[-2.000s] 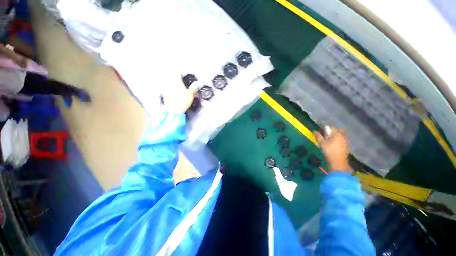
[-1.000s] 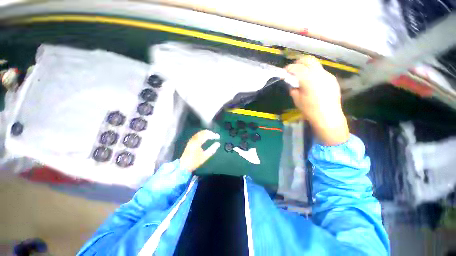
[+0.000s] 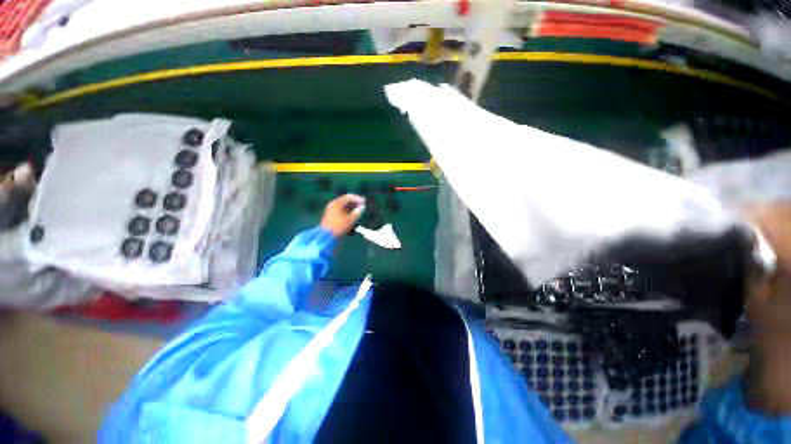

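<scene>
My right hand [image 3: 770, 282], blurred at the right edge, grips a corner of a large white sheet [image 3: 538, 182]. The sheet stretches left over the shiny black right tray stack [image 3: 598, 282] and hides part of it. My left hand [image 3: 341, 214] is low over the green surface [image 3: 321, 260], fingertips close together beside loose black parts [image 3: 392, 206]; whether it holds one is unclear. A white scrap [image 3: 382, 235] lies just right of it. At left, the white liner sheet [image 3: 95, 173] bears black parts [image 3: 146, 199] in two rows, plus a lone one near its left edge.
A thin orange stick [image 3: 415, 188] lies beyond the loose parts. Yellow tape [image 3: 347, 167] crosses behind them, with a white rail [image 3: 286, 43] and a post [image 3: 475, 61] further back. A perforated rack [image 3: 555, 373] sits below the right stack.
The view has turned right. My right hand has carried the white sheet from the belt to over the right stack. My left hand has left the liner and moved to the loose parts.
</scene>
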